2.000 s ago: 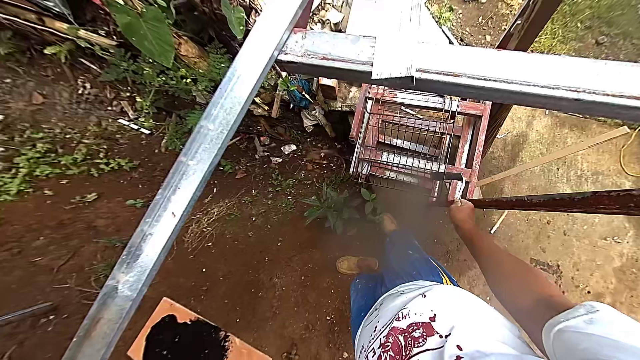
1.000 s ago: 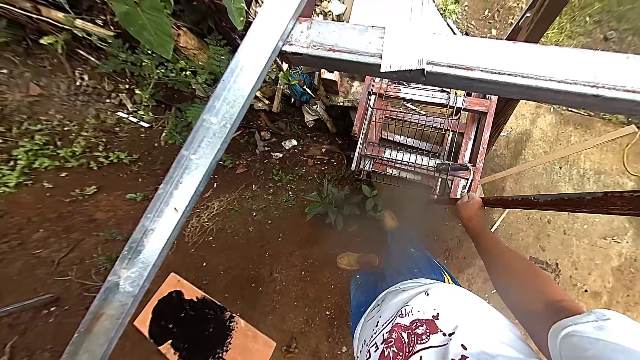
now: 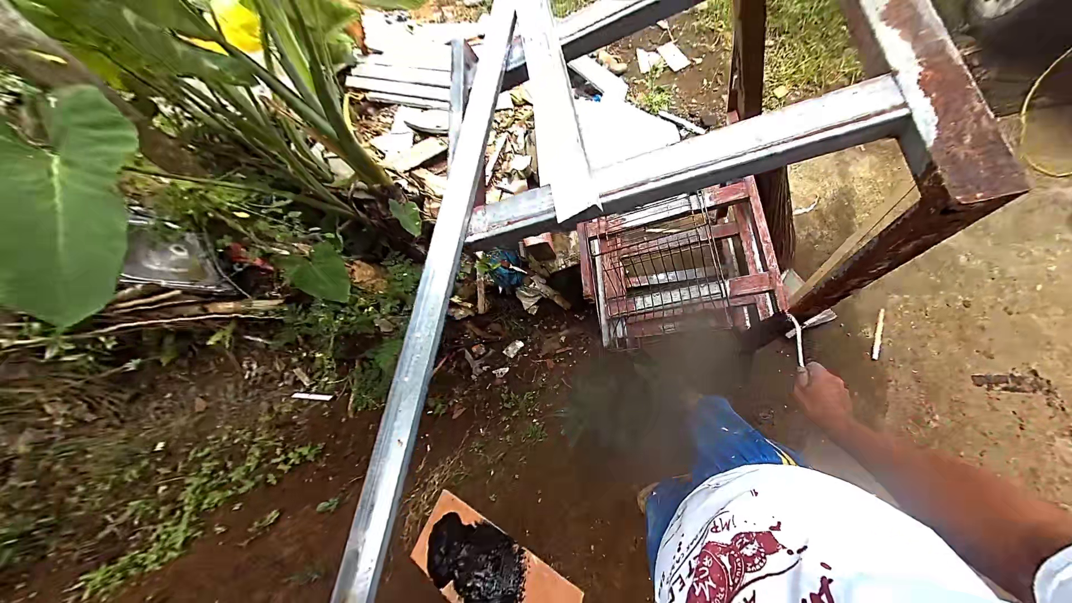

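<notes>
My right hand is closed round the lower end of a pale bent rod. The rod's upper end meets a dark, blurred head, which looks like a small paint roller, beside the lower end of a rusty dark-red metal beam. My left hand is out of view. Left of the roller stands a red and white slatted frame with a wire rack against it. Above them runs a silver-grey metal crossbar, joined to the red beam. Black paint-like matter lies on an orange tile.
A long silver metal bar slants across the view left of my body. A white strip overlaps the crossbar. Large-leaved plants and rubble lie beyond, with bare soil below and concrete at right.
The view has shifted, so more of the metal frame shows. My right hand was at the lower end of the red beam; it is now below it, with the pale rod plainly visible.
</notes>
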